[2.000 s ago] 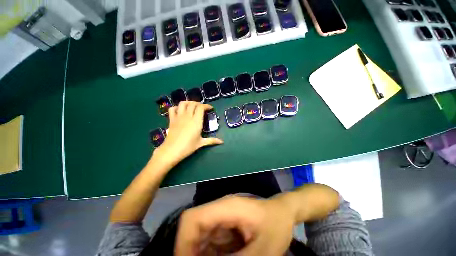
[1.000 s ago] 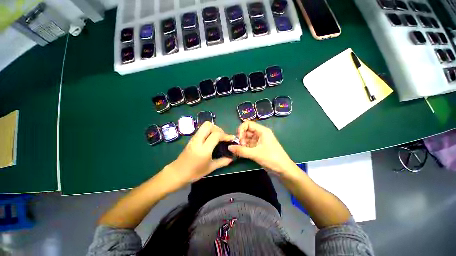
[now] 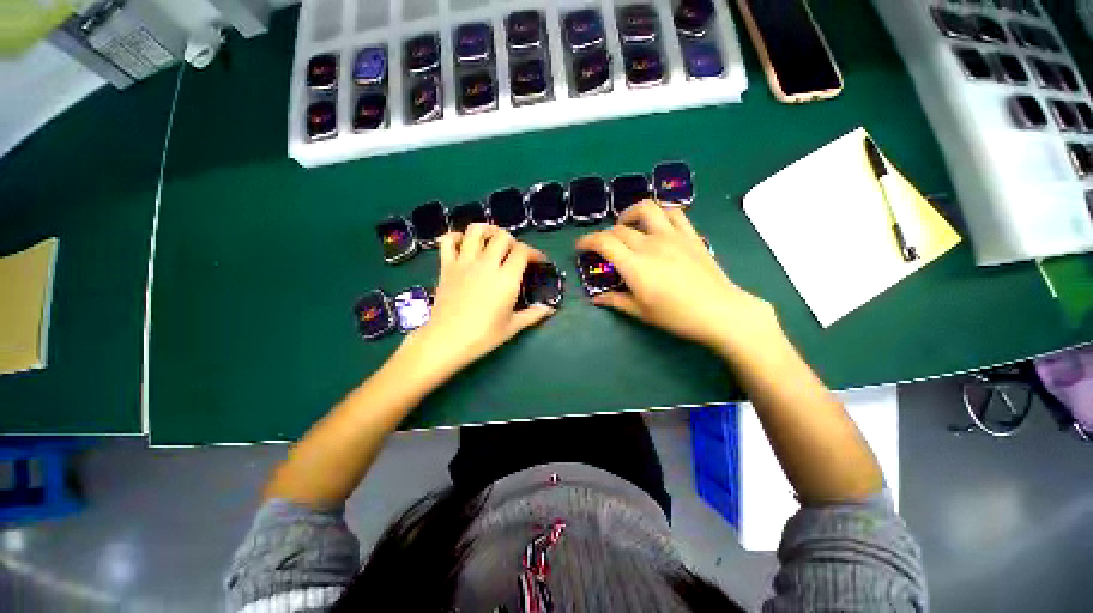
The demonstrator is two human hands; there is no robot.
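Watch heads without straps lie in two rows on the green mat. The back row (image 3: pixel 548 205) has several dark faces. In the front row, a watch with a lit whitish face (image 3: pixel 412 309) lies left of my left hand. My left hand (image 3: pixel 479 287) is over the front row, with thumb and fingers around a dark watch (image 3: pixel 543 284) at its right side. My right hand (image 3: pixel 666 273) covers the row's right part, with thumb and fingers around a watch showing a coloured mark (image 3: pixel 598 272). Other watches under both hands are mostly hidden.
A white tray (image 3: pixel 515 116) with watches in pockets stands at the back, a phone (image 3: pixel 796 50) beside it. A second watch tray (image 3: pixel 1004 228) is at the right. White paper (image 3: pixel 819 228) with a pen (image 3: pixel 889 198) lies on a yellow pad. Another yellow pad (image 3: pixel 24 305) is far left.
My hands have moved forward from the mat's front edge and apart, onto the front row. The dark watch held between them now sits in the row by my left hand.
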